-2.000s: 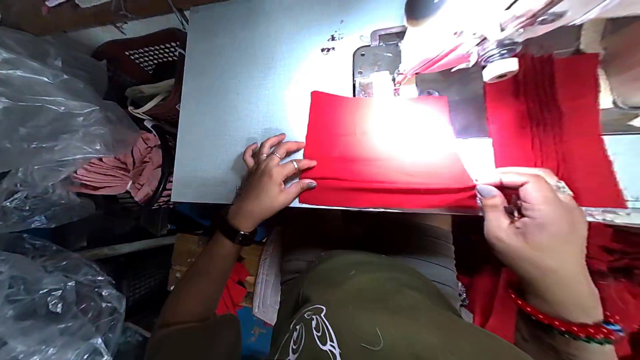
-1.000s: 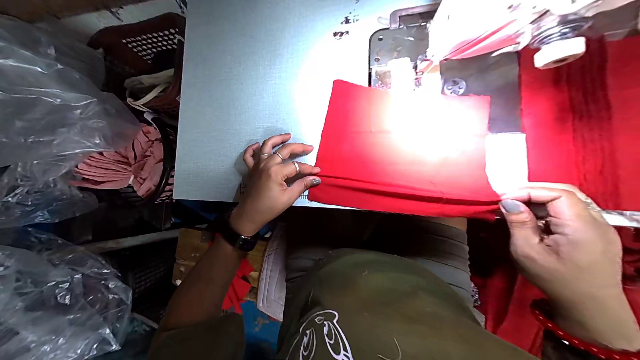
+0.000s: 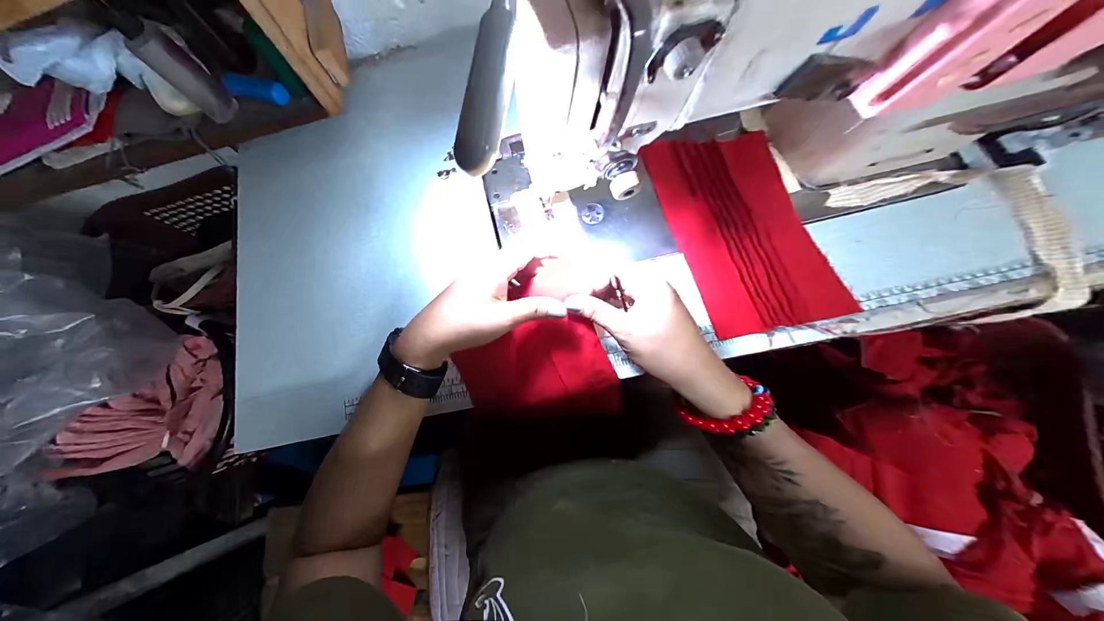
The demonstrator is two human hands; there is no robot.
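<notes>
A piece of red fabric [image 3: 539, 366] hangs over the front edge of the sewing machine table, its upper part between my two hands. My left hand [image 3: 483, 310] pinches it from the left, and my right hand [image 3: 634, 319] pinches it from the right, the thumb tips nearly touching. Just beyond my fingers are the presser foot and needle area of a sewing machine [image 3: 552, 203], partly washed out by its bright lamp. A second red fabric panel with stitched pleats [image 3: 742, 233] lies flat to the right of my right hand.
The grey tabletop [image 3: 336, 259] carries a printed ruler along its front edge. At the left are plastic bags [image 3: 78, 319], a dark basket [image 3: 172, 207] and gathered pink fabric [image 3: 164, 414]. A wooden shelf [image 3: 293, 52] stands at the back left. More red fabric [image 3: 931, 448] lies low at the right.
My hands have come together near the presser foot; before, they were apart at the two ends of the fabric, which lay flat on the table. The view has shifted, showing more of the machine.
</notes>
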